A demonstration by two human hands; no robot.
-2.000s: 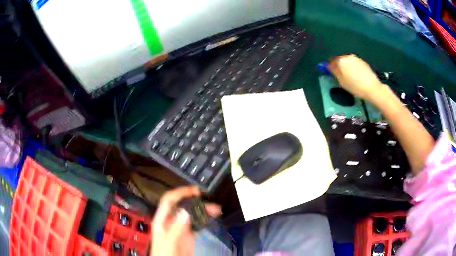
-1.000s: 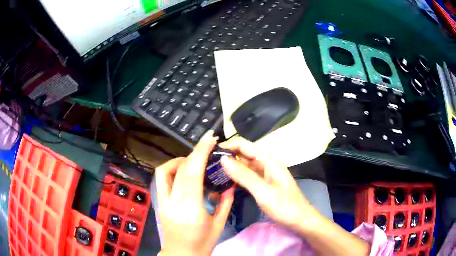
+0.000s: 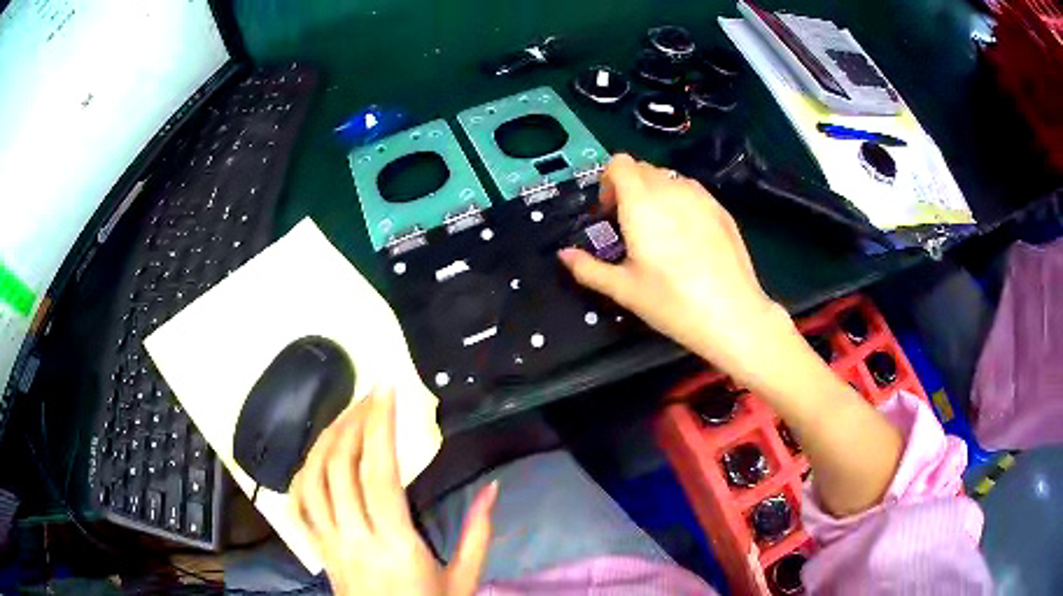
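The black test fixture (image 3: 466,305) lies on the green bench with its two green lids (image 3: 364,192) swung open behind it. My right hand (image 3: 688,250) is over the right nest, with thumb and fingers around a dark smartwatch body (image 3: 603,240) that shows a small pale square. Whether the watch is fully seated is hidden by the hand. My left hand (image 3: 367,495) is empty with its fingers spread, over the lower edge of the pale yellow paper (image 3: 280,285), beside the black mouse (image 3: 294,408).
The keyboard (image 3: 192,268) and monitor (image 3: 111,105) are at left. Several round black parts (image 3: 664,111) lie behind the fixture. A black handled device (image 3: 769,181) and papers (image 3: 886,175) are at right. A red tray (image 3: 729,466) holds watches at lower right. A person's sleeve (image 3: 1026,349) shows far right.
The view has swung right. The watch held in both hands over my lap is now at the fixture's right nest in my right hand. My left hand has let go and opened beside the mouse.
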